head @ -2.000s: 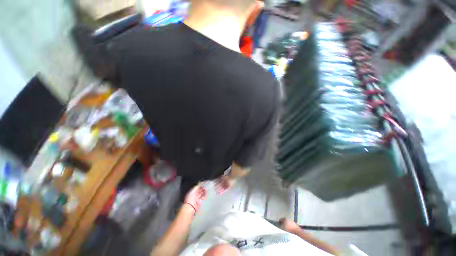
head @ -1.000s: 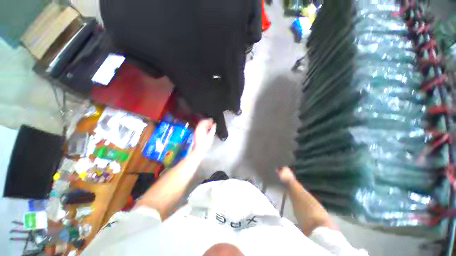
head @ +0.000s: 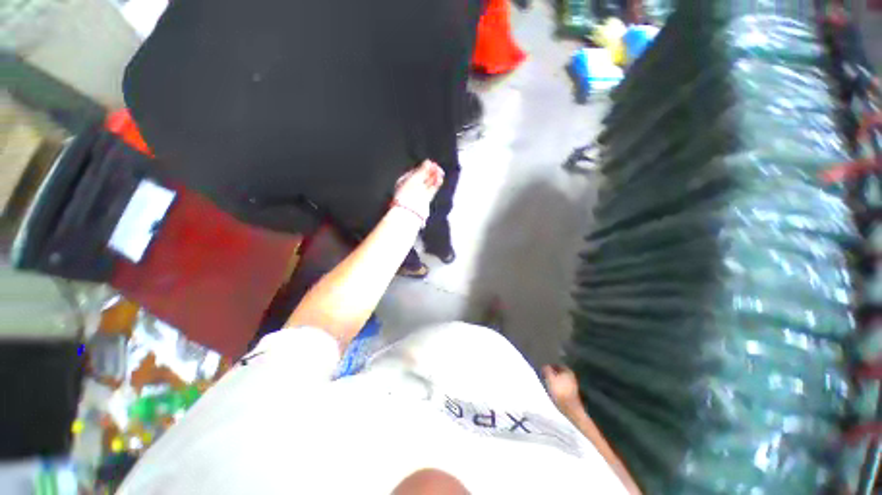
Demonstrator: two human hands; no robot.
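Note:
My left hand (head: 422, 186) is stretched forward, close behind the person in black (head: 300, 106). Its fingers look curled and nothing shows in it, but it is small and blurred. My right hand (head: 559, 379) is low, beside the row of bagged garments (head: 658, 280), partly hidden by my shirt. I cannot tell whether it touches them. The garments are dark green under clear shiny film and hang densely at the right, with red ties at the far right edge.
The person's feet are on the grey floor ahead. At the left are a dark red desk (head: 208, 276) with a black item and white paper (head: 142, 220), and a cluttered desk below. Blue, white and yellow packets (head: 598, 70) lie on the floor ahead. A red-orange bag (head: 496, 41) hangs there.
The view has moved forward along the garment row. The dark red desk is nearer and the cluttered desk has slid down. The blue packs are now mostly hidden by my left arm and shirt.

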